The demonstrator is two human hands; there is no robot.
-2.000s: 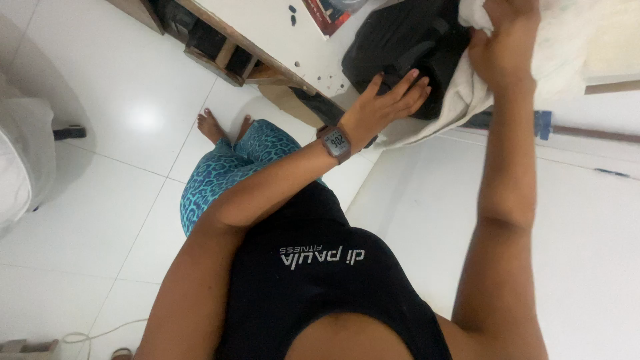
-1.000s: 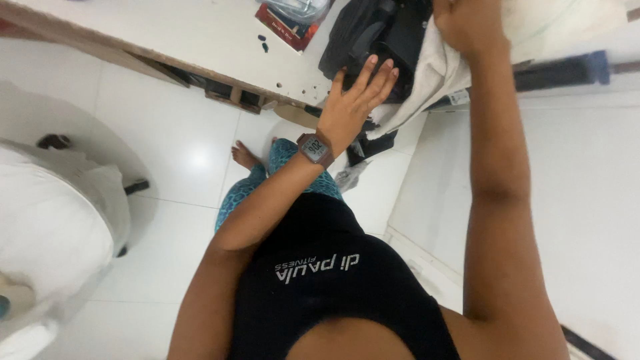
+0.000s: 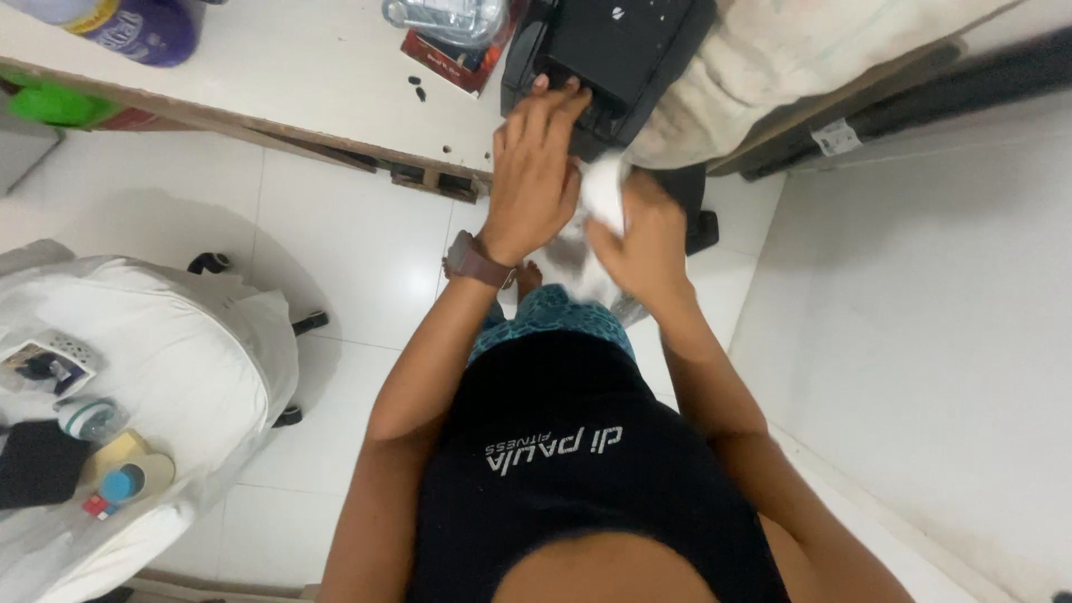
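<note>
A black plastic device [image 3: 630, 46], perhaps a printer, stands on the white worktop with small white specks on top. My left hand [image 3: 536, 163], with a watch on its wrist, lies palm down with its fingertips on the near edge of the device. Just right of it, past the worktop's front edge, my right hand [image 3: 641, 239] grips a white cloth or paper [image 3: 605, 188], blurred by motion. Cream fabric [image 3: 737, 75] lies against the device's right side.
On the worktop [image 3: 310, 75] are a purple bottle [image 3: 146, 29], a red booklet [image 3: 444, 63] under clear plastic [image 3: 461, 18] and small black bits [image 3: 419, 88]. A white-covered piece on casters [image 3: 193, 335] stands left, bearing small items. A wall [image 3: 921, 293] rises on the right.
My right hand has come from the cream fabric at the upper right down beside my left hand, with the white cloth or paper. My left hand stays at the device. The view has shifted.
</note>
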